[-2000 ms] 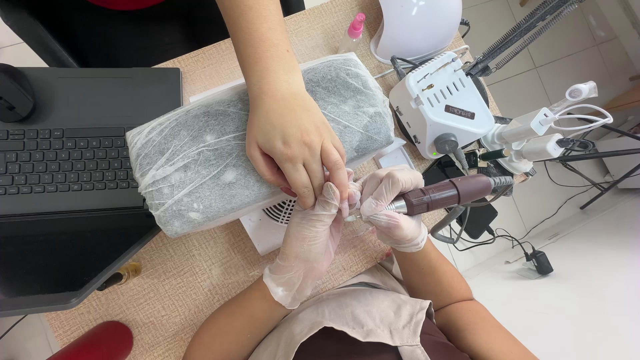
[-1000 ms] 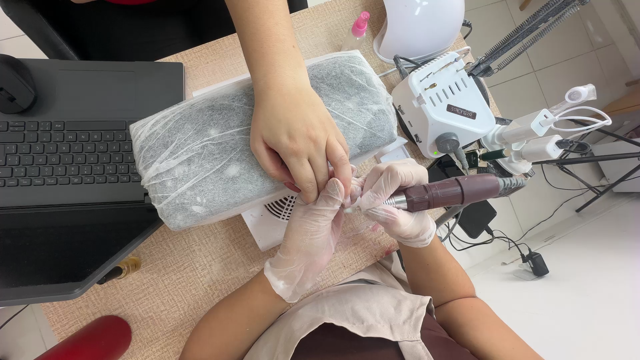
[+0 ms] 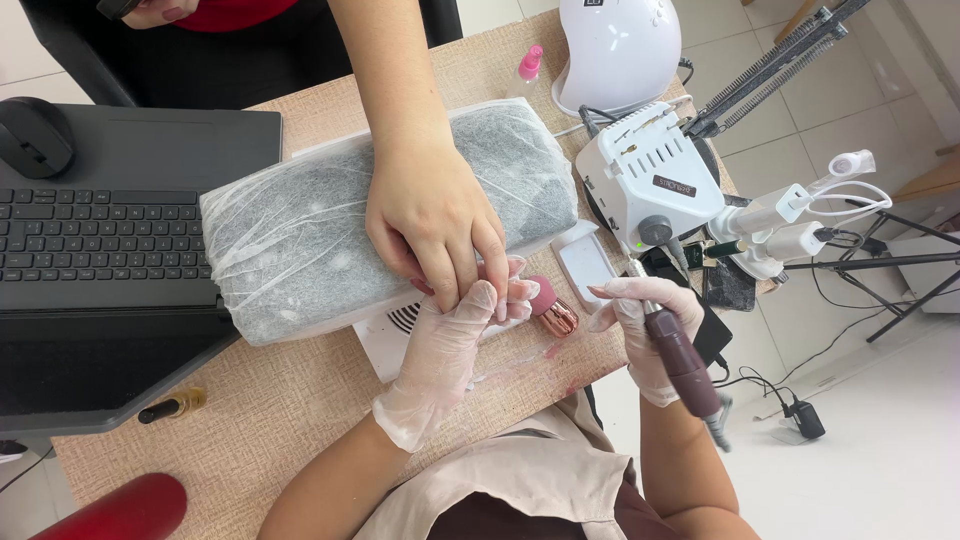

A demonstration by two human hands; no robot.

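Observation:
My left hand, in a clear glove, holds the fingers of another person's hand. That hand lies palm down over a padded hand rest wrapped in thin white material. My gloved right hand grips an electric nail drill handpiece, its bit end pointing up towards the white drill control box. The handpiece is apart from the other person's fingers. Between my hands lies a small pink and rose-gold brush, its handle end towards me. A white dust collector shows partly under the rest.
A laptop with a mouse stands at the left. A white nail lamp and a pink-topped spray bottle are at the back. A small yellowish bottle lies at the lower left. Plugs and cables crowd the right edge.
My right hand has moved right with the handpiece, away from the other person's fingers, and the handpiece now slants. The brush between my hands has come into view. My left hand still holds the fingers.

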